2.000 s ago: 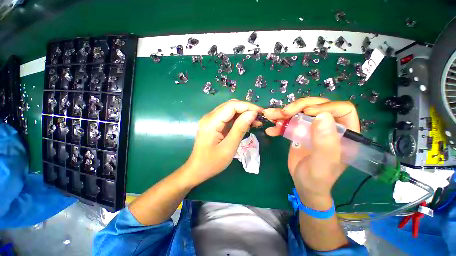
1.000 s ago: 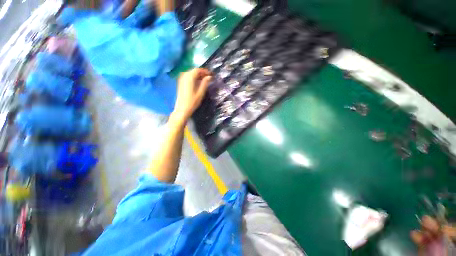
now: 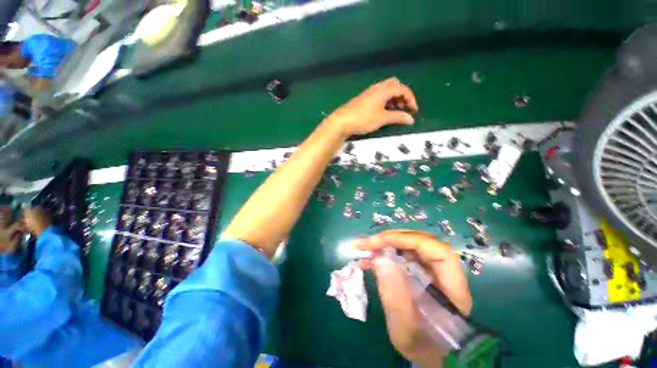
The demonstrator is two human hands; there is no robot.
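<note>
My left hand (image 3: 376,109) is stretched out over the green surface beyond the white strip, fingers curled down; something small and dark shows between thumb and fingers, too unclear to name. My right hand (image 3: 425,287) holds the dispensing syringe (image 3: 441,310), its tip end at the upper left by the fingertips and its green cap at the lower right. Many small components (image 3: 448,192) lie scattered between and beyond the hands. The crumpled wiping tissue (image 3: 349,291), with reddish stains, lies left of my right hand.
The black compartment tray (image 3: 221,187) stands at left, filled with parts. A grey controller box (image 3: 587,269) and a round fan (image 3: 627,154) stand at right. A white block (image 3: 504,165) lies near them. Another person's blue sleeve (image 3: 54,302) is at far left.
The view has swung back from the tray at left. My left hand has gone from the tray's near edge to beyond the white strip. My right hand with the syringe is back in clear view.
</note>
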